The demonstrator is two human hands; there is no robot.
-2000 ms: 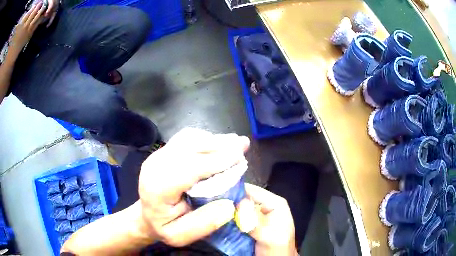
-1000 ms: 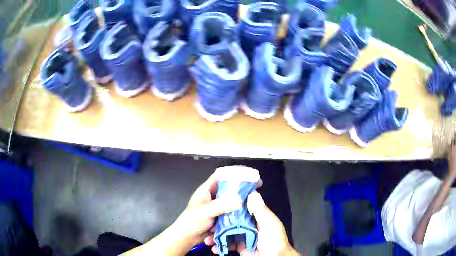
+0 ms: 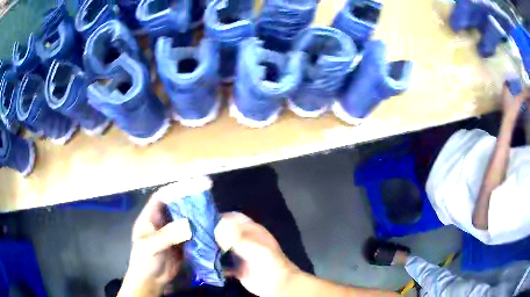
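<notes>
A blue denim boot with a pale sole (image 3: 200, 241) is held above my lap, in front of the bench edge, with its sole end up toward the bench. My left hand (image 3: 157, 243) grips it on the left side, thumb across the denim. My right hand (image 3: 255, 249) touches it from the right, thumb against the shaft; its fingers are partly hidden and blurred. Several denim boots with pale soles (image 3: 189, 87) stand in rows on the tan bench (image 3: 244, 151).
A person in a white top (image 3: 465, 185) sits at the right, one arm reaching to the bench. A blue stool (image 3: 401, 197) stands on the grey floor (image 3: 325, 203) beside them. Dark blue pieces (image 3: 479, 26) lie at the bench's far right. A blue crate (image 3: 20, 267) is at lower left.
The view has swung right along the bench. My hands and the held boot now appear further left, with the boot's open end turned out of sight. More of the person at the right shows.
</notes>
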